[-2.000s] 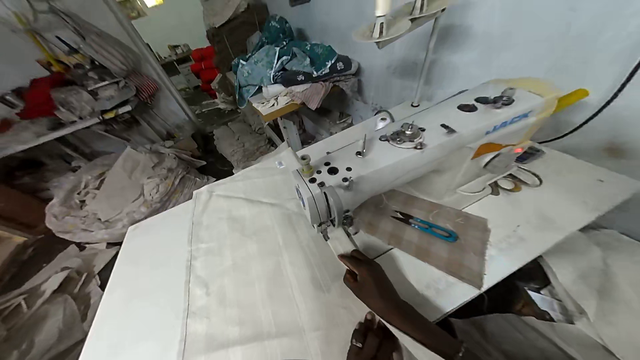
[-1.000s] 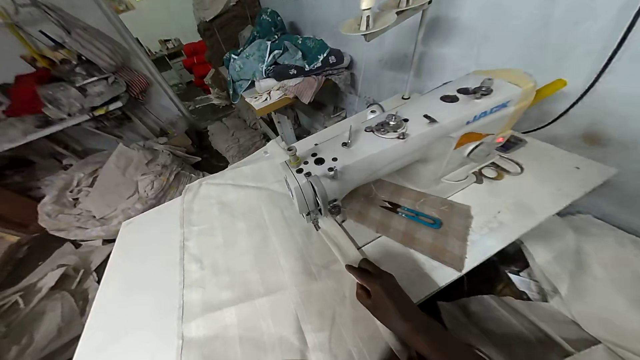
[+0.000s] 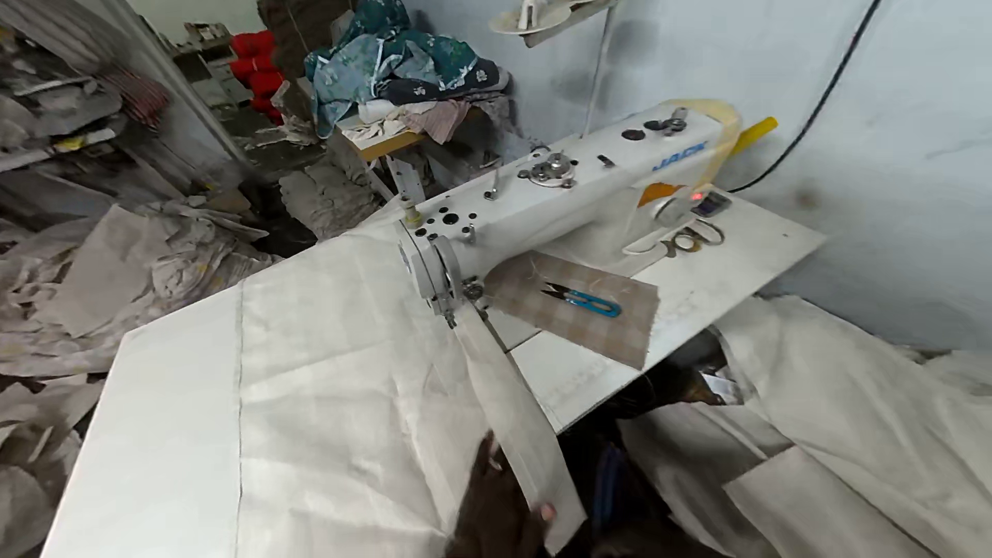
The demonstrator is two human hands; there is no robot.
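Observation:
A large cream fabric panel [image 3: 333, 387] lies over the table's left part and reaches the needle area of a white Jack sewing machine [image 3: 542, 201]. A narrow cream fabric strip [image 3: 511, 411] runs from under the presser foot toward the front edge. My left hand [image 3: 500, 500], dark and blurred at the bottom, rests on the panel, its thumb tip over the strip's lower end, gripping it. My right hand cannot be made out; a dark shape lies at the bottom edge. Blue thread snips [image 3: 585, 300] rest on a checked brown cloth piece [image 3: 620, 329] beside the machine.
Scissors [image 3: 690, 239] lie near the machine's base. A thread stand [image 3: 597, 70] rises behind it. Heaped cloth [image 3: 139, 271] fills the left, and a fabric pile [image 3: 395, 62] sits on a small table. More cream fabric [image 3: 868, 411] hangs at the right front.
The hand on the strip near the needle has left that spot; a hand is now lower, at the strip's front end. More of the strip shows in front of the needle.

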